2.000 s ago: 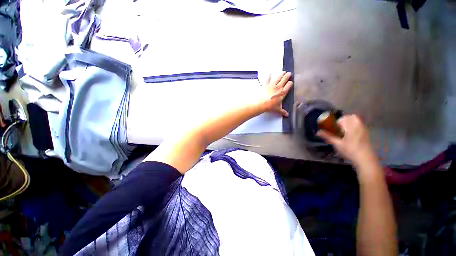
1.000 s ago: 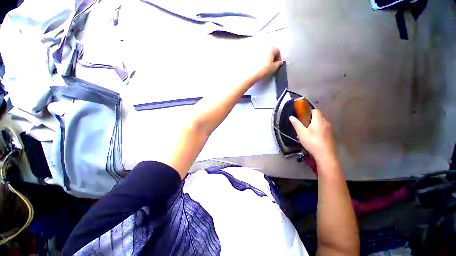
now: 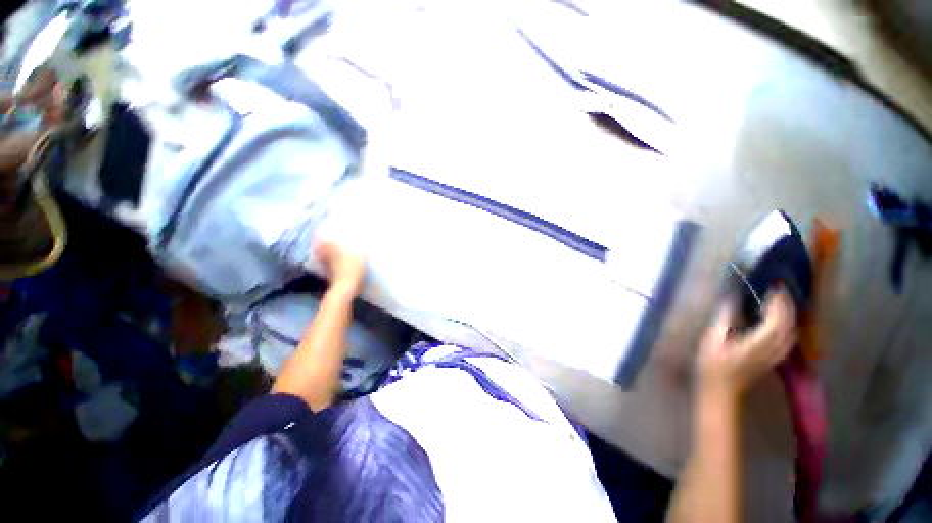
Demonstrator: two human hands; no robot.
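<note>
A pale panel (image 3: 491, 266) lies on the ironing table with a grey-navy strip (image 3: 501, 212) along its middle and a dark band (image 3: 659, 306) at its right end. My left hand (image 3: 342, 268), blurred, is at the panel's left end beside the pressed stack (image 3: 245, 174); whether it pinches cloth is unclear. The iron (image 3: 782, 260) is right of the dark band, off the panel, and looks tilted, its orange-brown handle (image 3: 824, 271) on the right. My right hand (image 3: 751, 347) is at the iron's near side; blur hides whether its fingers grip it.
The red hose (image 3: 805, 429) runs down from the iron. A dark trim tangle (image 3: 899, 215) lies at the table's far right. Crumpled pale cloth (image 3: 184, 46) is piled at the upper left. A yellowish cord (image 3: 51, 220) hangs at the left edge.
The view has turned. My left hand has moved from the panel's right end to its left end. The iron has moved off the dark band to the right, and the band lies flat and uncovered.
</note>
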